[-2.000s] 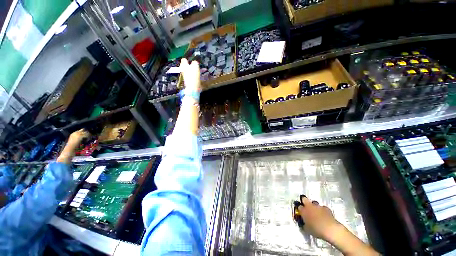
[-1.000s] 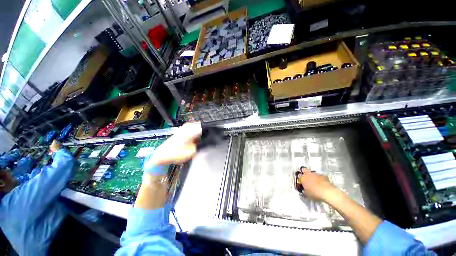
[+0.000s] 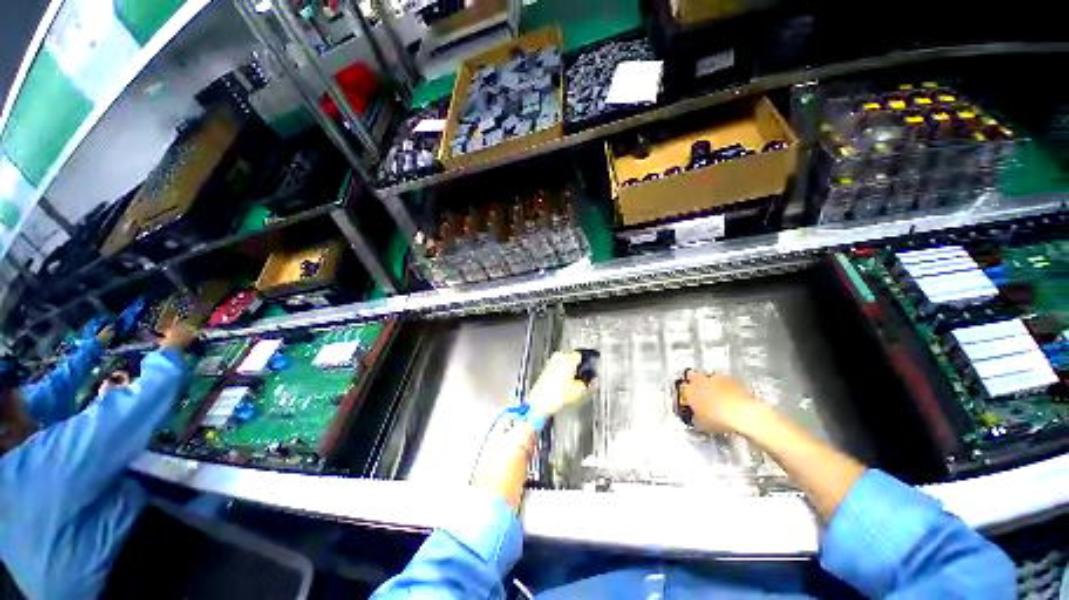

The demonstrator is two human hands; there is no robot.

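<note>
My left hand (image 3: 560, 382) is over the left part of the clear blister tray (image 3: 733, 334), its fingertips closed on a small black part (image 3: 587, 365). A blue band is on my left wrist. My right hand (image 3: 713, 402) is over the middle of the same tray, its fingers closed around small dark parts (image 3: 683, 396); their exact kind is hard to tell. The tray lies on the line, and its pockets look mostly transparent under glare.
Green circuit boards lie left (image 3: 303, 399) and right (image 3: 1008, 410) on the line. A bare metal plate (image 3: 463, 393) is left of the tray. Shelves behind hold a cardboard box of black parts (image 3: 703, 184), grey blocks (image 3: 506, 102) and yellow-marked parts (image 3: 926, 135). Another worker's sleeve (image 3: 106, 428) is at left.
My left hand has come down from the shelf's grey-block box and moved right to the tray with a dark part. My right hand has stayed over the tray. The view has shifted.
</note>
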